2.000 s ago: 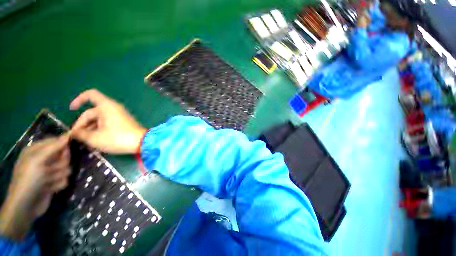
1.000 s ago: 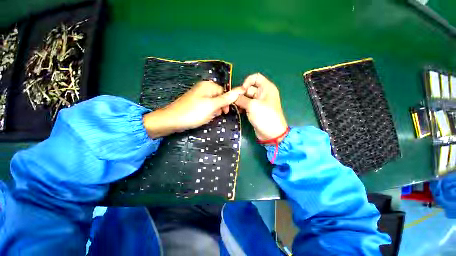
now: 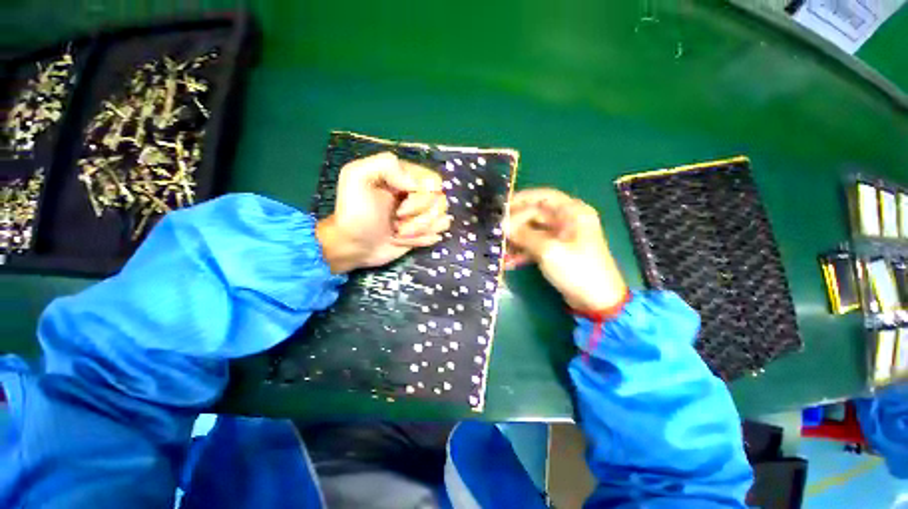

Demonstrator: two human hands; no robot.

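The black FPC panel (image 3: 428, 318) with a yellow edge lies before me, with rows of small white pads (image 3: 448, 328) on its right part. My left hand (image 3: 391, 214) is over the panel's upper middle, its fingers curled in; whether it holds a small piece cannot be seen. My right hand (image 3: 563, 244) is at the panel's right edge, thumb and fingers near the edge, slightly blurred; whether they grip it is unclear.
A black compartment tray (image 3: 239, 109) at the left holds heaps of gold-tan small flex circuits (image 3: 149, 139). A waiting panel stack (image 3: 712, 258) lies at the right. White and yellow-framed parts (image 3: 884, 273) are at the far right. A printed sheet (image 3: 841, 20) is at the top right.
The view has swung back over the bench since the first frame. Since one second ago, my hands have moved apart: left curled over the panel, right at its edge. The panel's top edge now lies straighter.
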